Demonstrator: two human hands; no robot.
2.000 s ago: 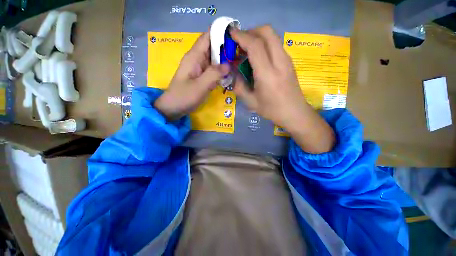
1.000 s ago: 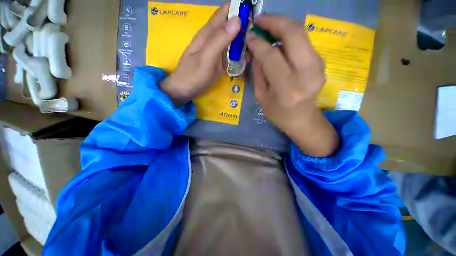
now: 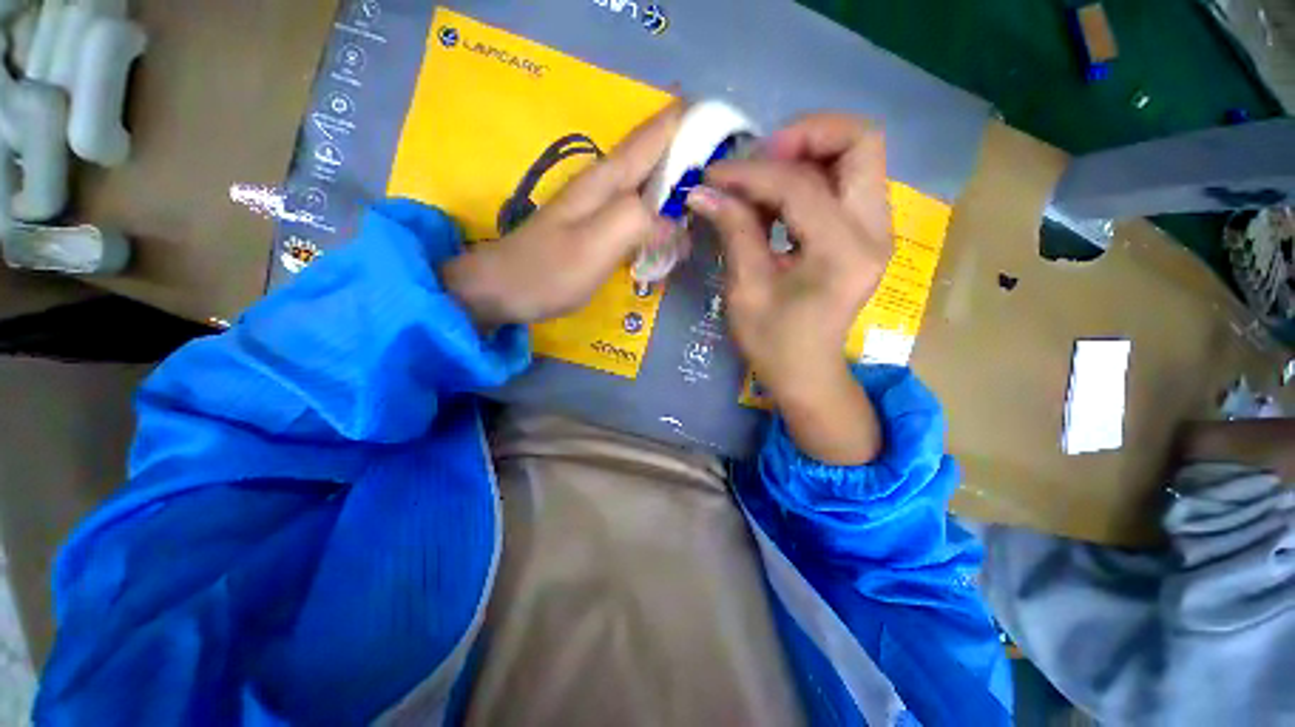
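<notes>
A curved white housing shell is held above the printed carton sheet. My left hand grips the shell from its left side, and the shell's lower end shows below the fingers. A blue battery cell shows inside the shell, partly hidden by fingers. My right hand is at the right side of the shell, its fingertips bent against the blue cell. The circuit board cannot be made out.
Several white empty housings lie at the upper left on brown cardboard. A grey metal bracket reaches in at the right, beside the green belt. A white card lies on cardboard. Another person's grey sleeve is at the lower right.
The view has swung to the right, showing more belt and bracket. The shell is turned, with less of the blue cell showing. The green piece at my right fingers no longer shows.
</notes>
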